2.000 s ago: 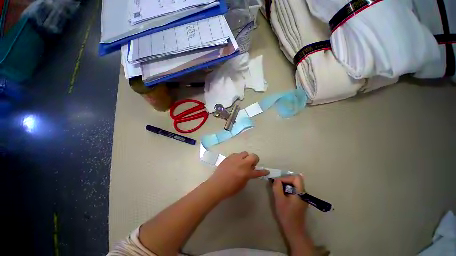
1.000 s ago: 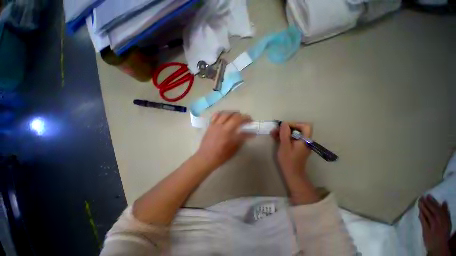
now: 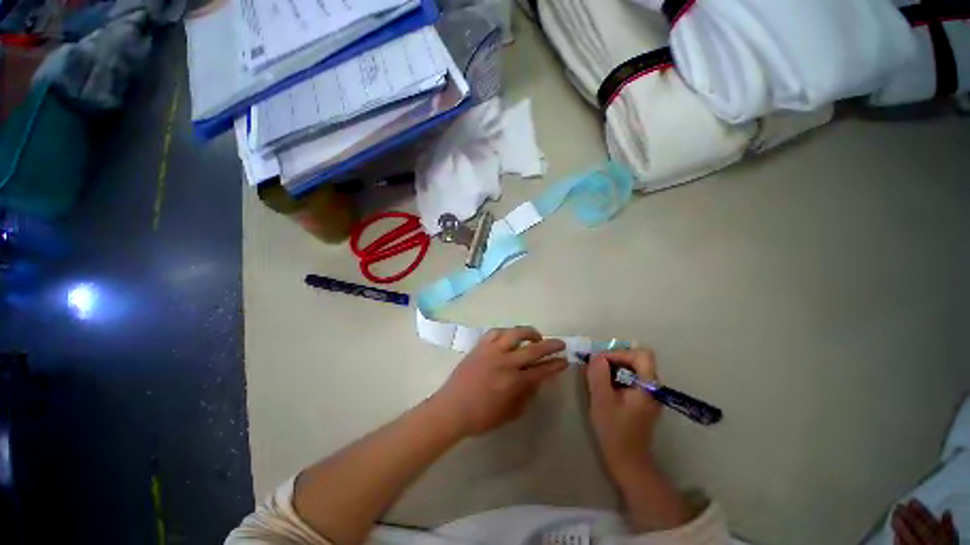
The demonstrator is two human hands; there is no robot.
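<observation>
A label strip (image 3: 434, 331) of white stickers on pale blue backing lies on the beige table, its far end curled into a loose roll. My left hand (image 3: 498, 375) rests on the strip with its fingertips, pressing it to the table. My right hand (image 3: 623, 402) holds a black marker pen (image 3: 681, 401), its tip at a white label just right of my left fingertips. The strip's end shows beyond the pen tip. Any writing on the label is too small to read.
A second marker (image 3: 356, 288), red scissors (image 3: 390, 247), a bulldog clip (image 3: 480, 240) and white cloth scraps (image 3: 458, 170) lie beyond my hands. Clipboards (image 3: 351, 91) are stacked at the far left. Strapped bundles (image 3: 670, 128) lie at the far right. Another person's hand (image 3: 923, 527) shows bottom right.
The view has dipped toward my body and come most of the way back. My left hand has settled on the strip, and the pen tip is on a label. The other person's hand has entered.
</observation>
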